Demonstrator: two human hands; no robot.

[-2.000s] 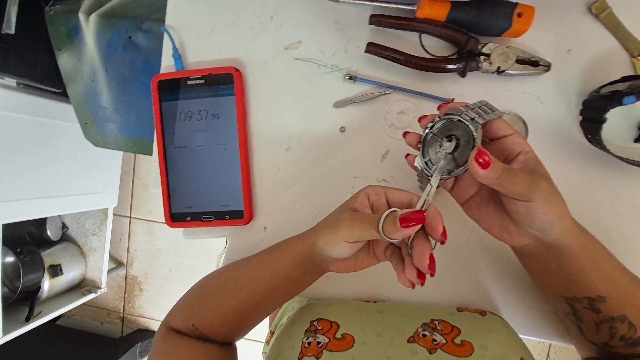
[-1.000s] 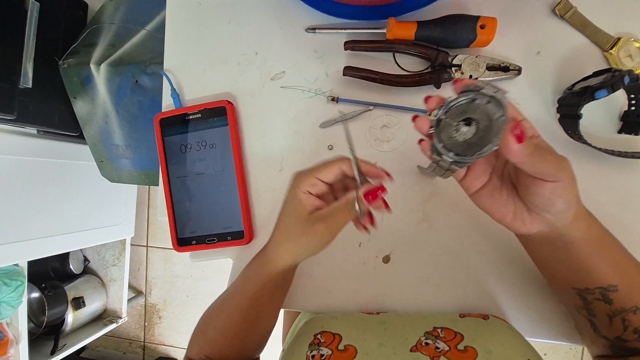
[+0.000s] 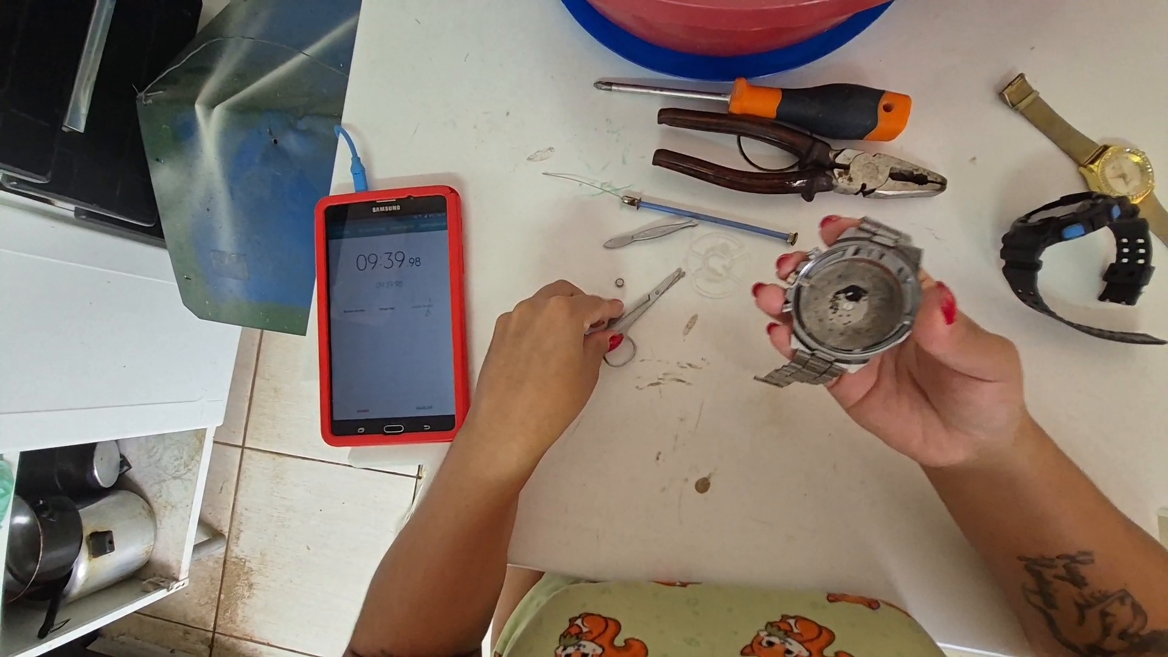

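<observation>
My right hand (image 3: 949,374) holds up a silver metal wristwatch (image 3: 854,297), its case facing me, with a grey inner surface and a dark spot at the centre. Links of its bracelet hang at the lower left. My left hand (image 3: 547,360) has its thumb and fingers on a pair of small metal scissors (image 3: 646,304), which lie low at the tabletop, blades towards the upper right. Above them are metal tweezers (image 3: 650,234) and a thin blue-handled tool (image 3: 716,219). A clear plastic ring (image 3: 716,265) lies between the scissors and the watch.
Pliers (image 3: 803,164) and an orange-and-black screwdriver (image 3: 821,108) lie near a red and blue basin (image 3: 730,64). At right are a gold watch (image 3: 1121,172) and a black watch (image 3: 1022,260). A red-cased tablet (image 3: 392,315) with a blue cable lies at the table's left edge.
Two seconds ago the scissors' tips were in the watch case; my left hand has drawn them away to the left and down to the table. The watch stays in my right hand.
</observation>
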